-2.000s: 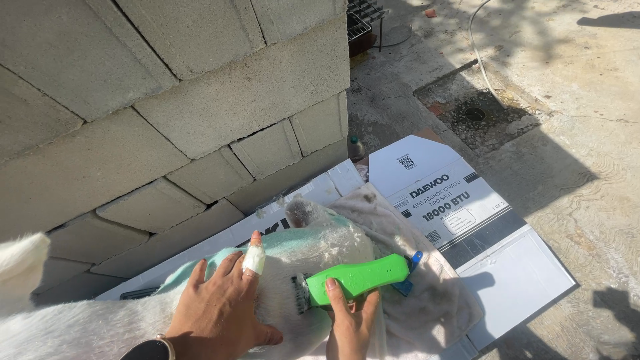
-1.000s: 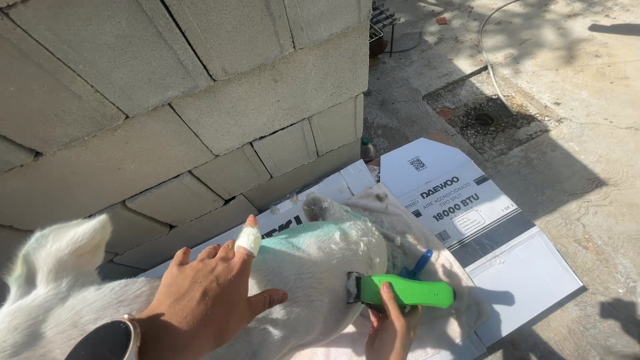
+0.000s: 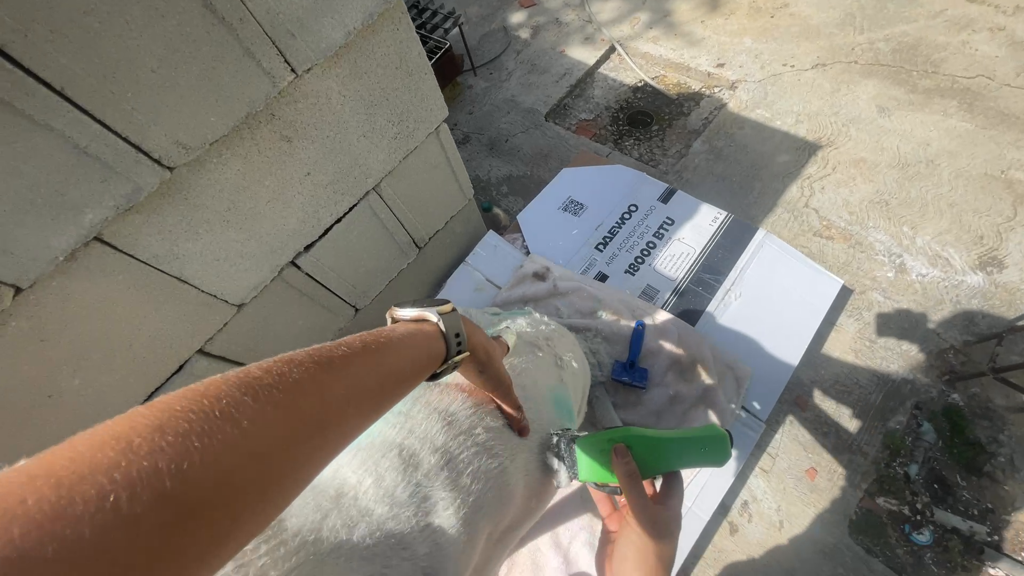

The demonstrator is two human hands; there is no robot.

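Observation:
A white-furred animal [image 3: 424,472] fills the lower middle, its head out of view; green-blue patches mark its coat. My left hand [image 3: 490,370], with a watch on the wrist, rests on the animal's rump; most of its fingers are hidden, and a pale wrap shows on one. My right hand [image 3: 640,512] holds a green electric hair clipper [image 3: 652,454], whose blade, with hair on it, is against or close beside the animal's hind part. A blue slicker brush [image 3: 632,360] lies beyond the clipper on a pale towel [image 3: 680,384] with loose hair.
Flattened white cardboard [image 3: 776,308] with printing lies under the towel. A concrete block wall [image 3: 280,160] rises on the left. A floor drain [image 3: 640,120] and a hose [image 3: 616,40] are farther off on the concrete. Debris [image 3: 928,472] and a metal frame [image 3: 996,368] are at right.
My left hand has reached forward to the animal's rump, with the forearm now across the view. The clipper has stayed in my right hand. More of the blue brush shows now.

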